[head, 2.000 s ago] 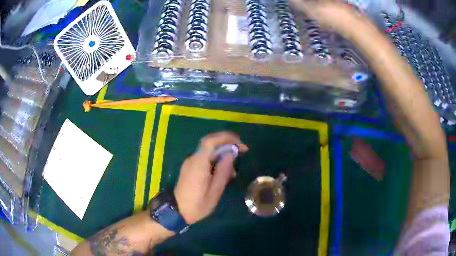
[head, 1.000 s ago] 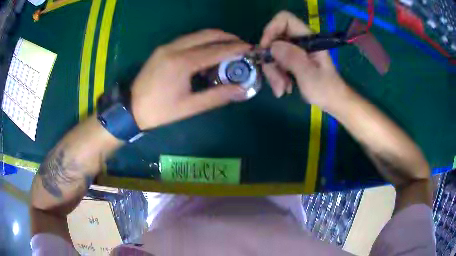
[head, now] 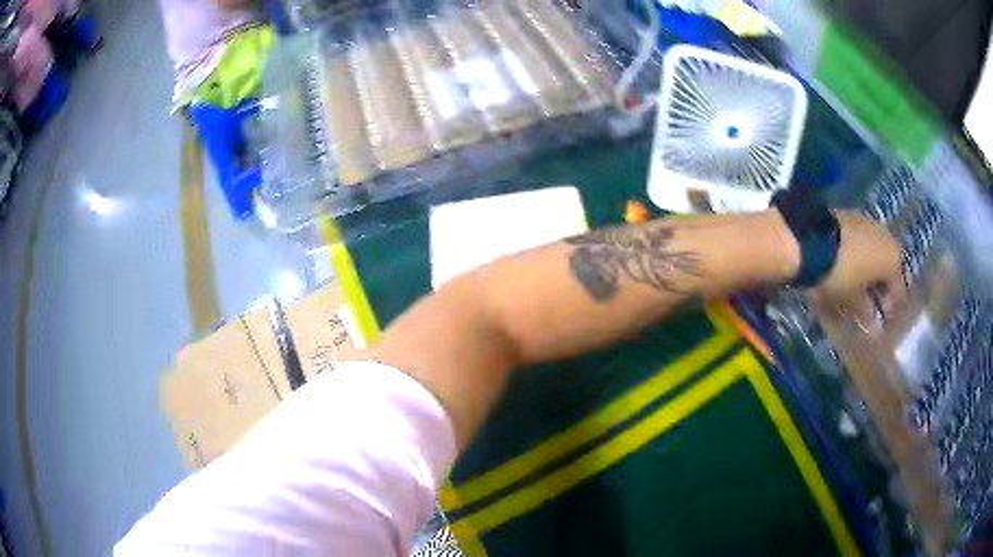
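Observation:
My left hand (head: 868,261) is at the right, over the near edge of the clear blister tray (head: 887,397) with its rows of shiny round units. The forearm, with a dark watch at the wrist, crosses the middle of the view. The fingertips are blurred, and I cannot tell whether they hold a unit. My right hand is not in view. The tray is cut off by the right edge.
A white fan (head: 732,131) stands beyond my forearm. A white sheet (head: 506,223) lies partly behind the arm. Another clear tray stack (head: 468,93) with brown rows is at the upper left. Yellow tape (head: 610,430) crosses the green mat. A cardboard box (head: 234,370) and a person's sleeve (head: 201,44) are at the left.
The view has swung left. My left hand has moved from the mat to the tray, away from the round unit it held. My right hand and the pen have left the view.

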